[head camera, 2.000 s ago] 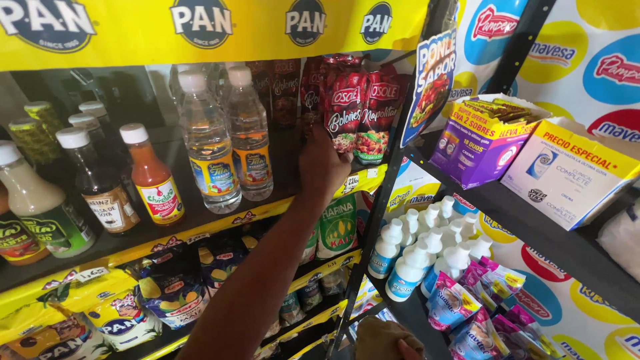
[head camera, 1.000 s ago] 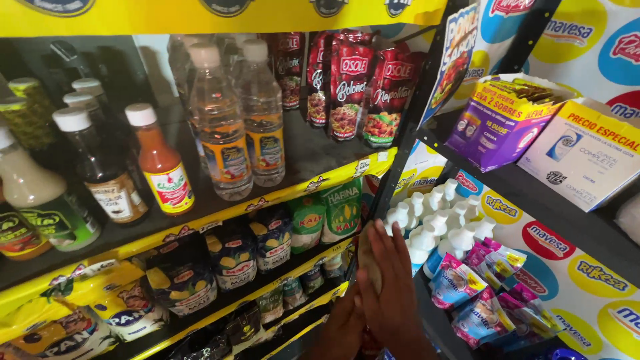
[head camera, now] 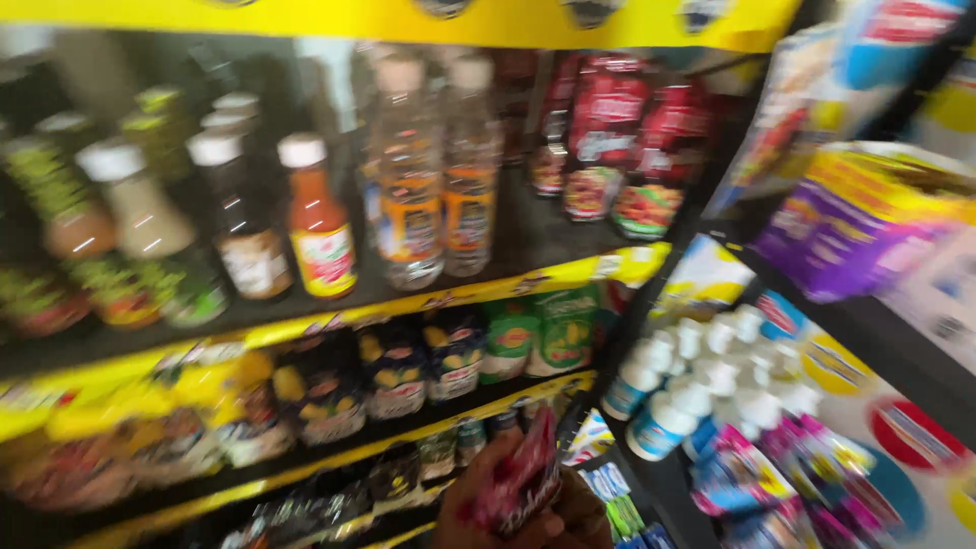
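Low in the centre, my left hand [head camera: 465, 492] grips a red sauce pouch [head camera: 524, 476] from its left side. My right hand [head camera: 568, 511] lies against the pouch's lower right, its fingers over the bottom; a brownish thing beside it is too blurred to name. Similar red sauce pouches [head camera: 606, 137] stand at the right end of the upper shelf. To their left are clear plastic bottles with orange labels [head camera: 412, 198] and a hot sauce bottle with a white cap [head camera: 320, 221].
The yellow shelf edge [head camera: 457, 293] runs across the middle. Flour bags [head camera: 393, 370] stand below it. On the right rack are white-capped bottles [head camera: 663, 419], pink sachets [head camera: 743, 473] and a purple carton [head camera: 831, 221]. A dark upright post [head camera: 648, 305] separates the racks.
A red pouch now shows between my hands, which were close together low in the view one second ago. Earlier, one hand was at the pouches on the upper shelf.
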